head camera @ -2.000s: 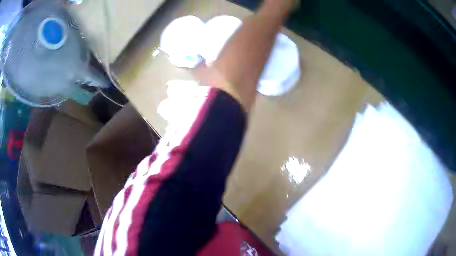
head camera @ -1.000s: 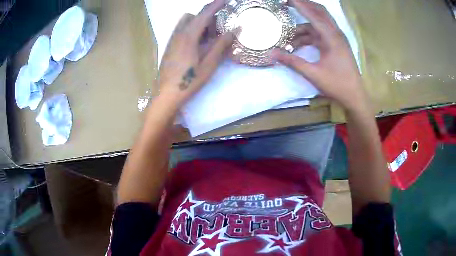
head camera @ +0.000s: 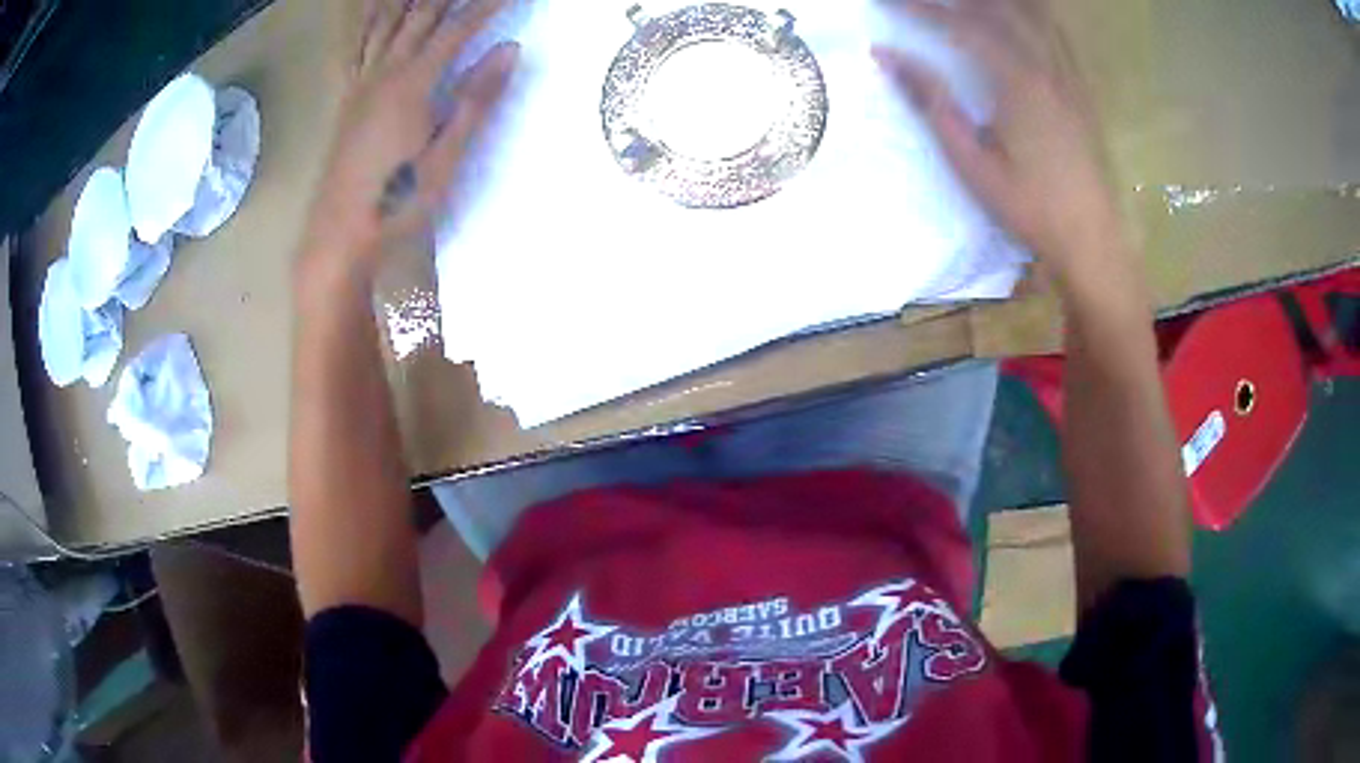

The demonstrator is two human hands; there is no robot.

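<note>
A silvery openwork metal ring piece point(head camera: 641, 102) lies flat on a stack of white tissue paper point(head camera: 627, 298), with small tabs at its rim and a bright white centre. My left hand point(head camera: 410, 127) is at the left edge of the tissue, fingers apart, not touching the ring. My right hand point(head camera: 1014, 134) is at the right side of the tissue, fingers apart, also clear of the ring. The fingertips of both hands are blurred or cut off near the top edge.
Several white wrapped pieces point(head camera: 172, 157) stand at the left of the cardboard-covered bench point(head camera: 336, 388), one point(head camera: 161, 410) nearer its front edge. A red stool point(head camera: 1235, 418) is below at the right. A dark green belt point(head camera: 90, 75) shows at the upper left.
Both hands have let go of the metal ring and moved apart to the sides of the tissue. The ring now lies on the tissue, and more of the stack shows.
</note>
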